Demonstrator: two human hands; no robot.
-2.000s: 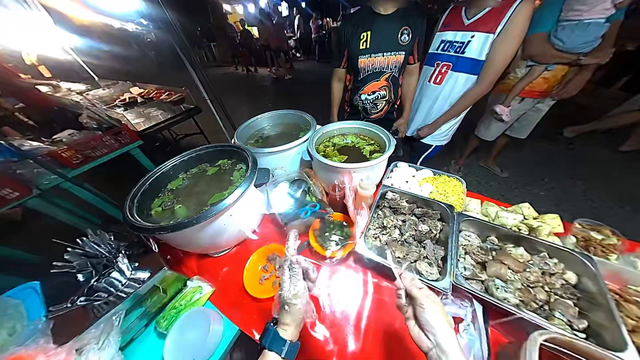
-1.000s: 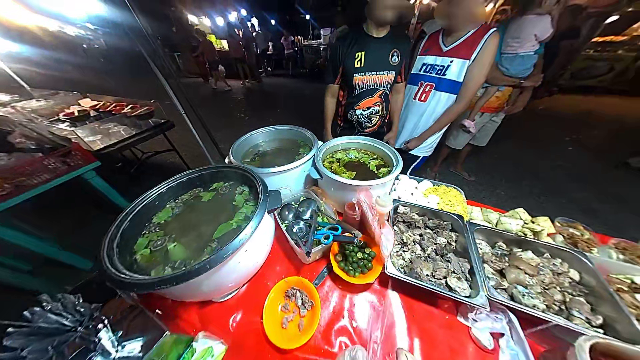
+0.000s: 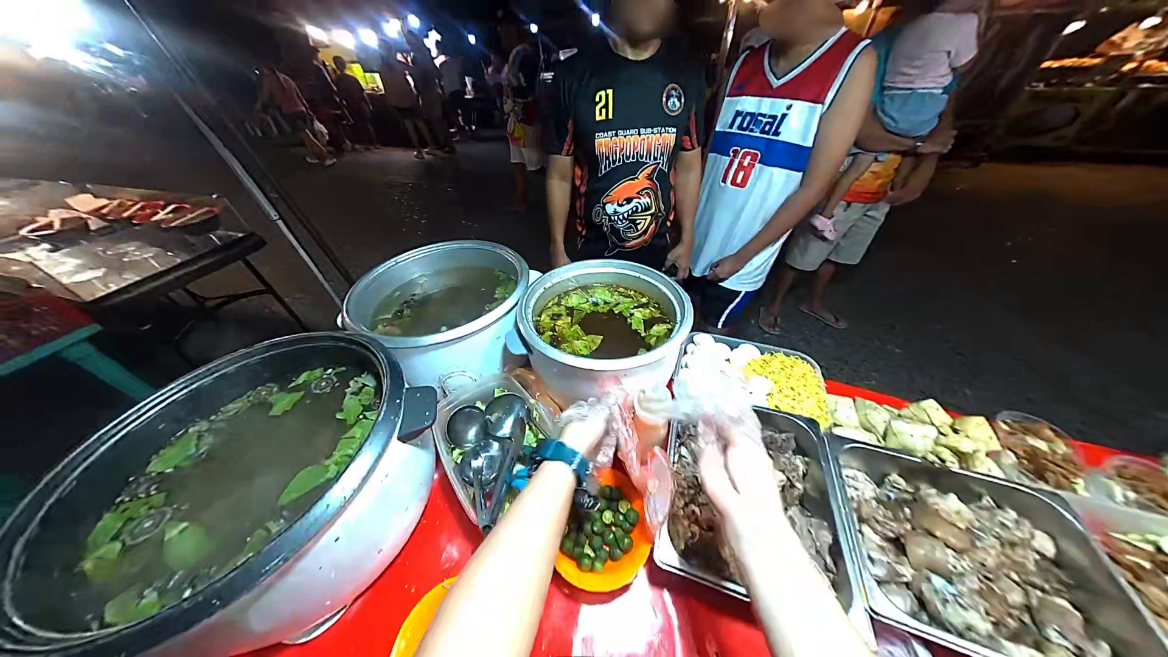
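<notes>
Both my hands reach forward, each with clear plastic film around it. My left hand, a watch at its wrist, is beside a reddish plastic bag and a bottle; whether it grips either is unclear. My right hand is over the near-left part of a steel tray of chopped meat, with clear plastic at its fingers. Below my left hand, an orange plate holds green calamansi-like fruits. Ladles lie in a plastic container left of it.
Three pots of soup, one large oval and two round, stand left and ahead. Boiled eggs and yellow noodles, wrapped rice cakes and another meat tray line the right. Two people stand beyond.
Both hands have moved forward, from the table's near edge a second ago to the bottle and the meat tray. Clear plastic now shows at my right fingers.
</notes>
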